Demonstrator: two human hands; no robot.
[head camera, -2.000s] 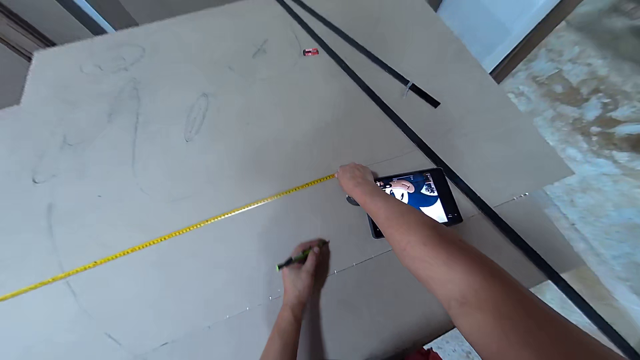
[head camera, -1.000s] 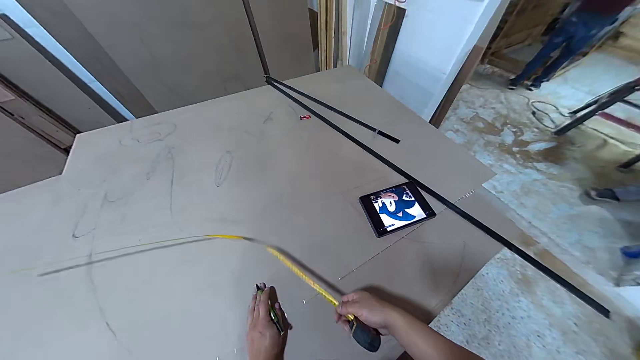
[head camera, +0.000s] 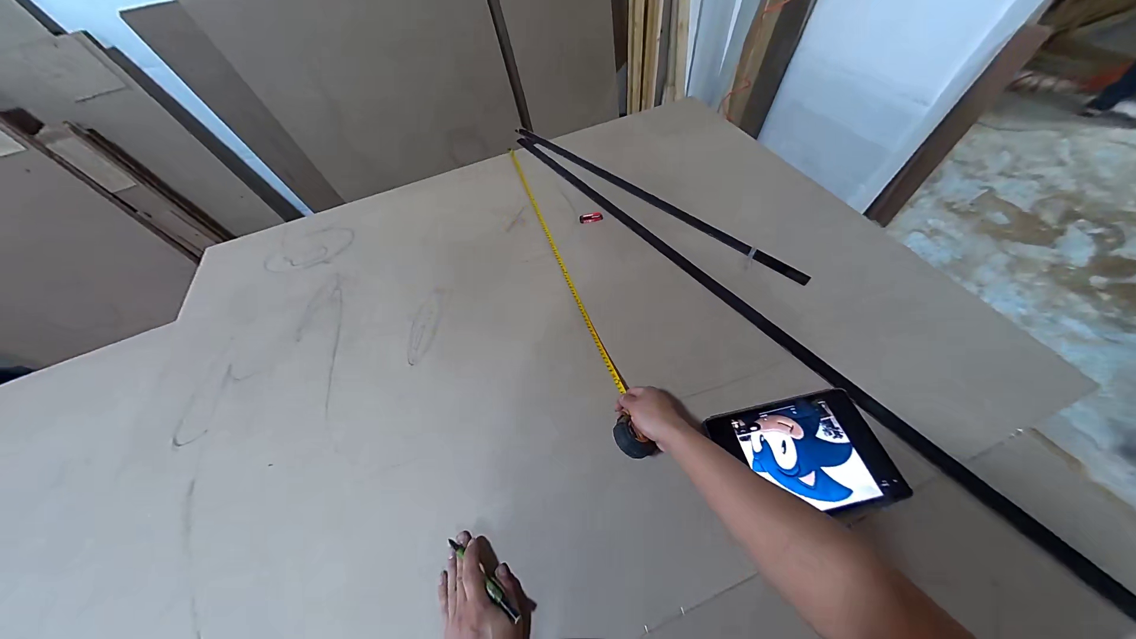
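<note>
My right hand (head camera: 650, 417) is closed around a tape measure case (head camera: 634, 437) above the large flat board (head camera: 373, 497). From it the yellow tape blade (head camera: 568, 277) runs out to the board's far edge, near the ends of two black strips. My left hand (head camera: 479, 590) rests low on the board with a green and black pen (head camera: 488, 581) held in it. Just right of my right wrist, a tablet (head camera: 803, 453) showing a blue cartoon character lies partly behind my forearm. Faint pencil marks cover the left part of the board.
A long black strip (head camera: 763, 324) crosses the board diagonally, with a shorter black strip (head camera: 674, 211) beside it. A small red object (head camera: 590, 217) lies between the tape and the strips. Large panels (head camera: 399, 80) stand beyond the far edge. Stained floor (head camera: 1021, 231) shows at the right.
The tape blade ran left across the board two seconds ago, then was bent and shorter; now it stretches to the far edge. My right hand has moved forward with the tape case.
</note>
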